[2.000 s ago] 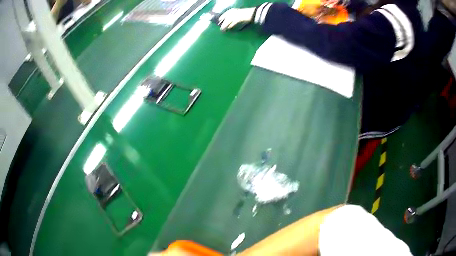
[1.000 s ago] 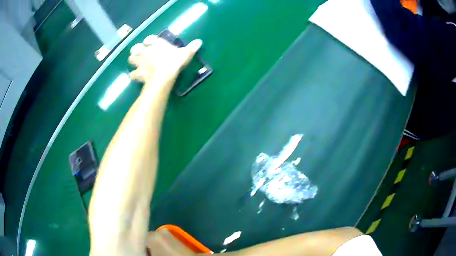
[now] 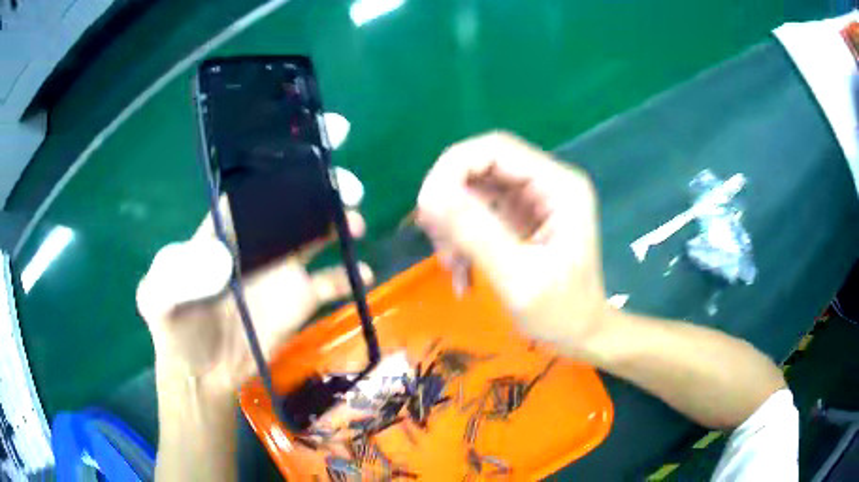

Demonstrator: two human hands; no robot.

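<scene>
My left hand (image 3: pixel 212 301) holds a black phone middle frame (image 3: pixel 268 141) upright over the orange parts tray (image 3: pixel 593 414). The thumb is on its left edge and fingertips with white covers show along its right edge. The frame's window is in its lower part. My right hand (image 3: pixel 527 235) is blurred, to the right of the frame and above the tray's back edge, not touching the frame. Its fingers are curled toward the thumb; a small dark blurred bit shows near the fingertips, but I cannot tell if it is held. Loose dark side keys (image 3: pixel 424 391) lie scattered in the tray.
A crumpled clear plastic bag (image 3: pixel 721 245) and a white strip (image 3: pixel 664 231) lie on the dark-green mat to the right. A white sheet (image 3: pixel 829 66) is at the upper right. A blue bin rim (image 3: pixel 94 442) is at the lower left. The glossy green belt (image 3: pixel 565 56) runs behind.
My left hand has come back from the belt with a frame now held up. My right hand has come into view over the tray. The view has shifted toward the tray.
</scene>
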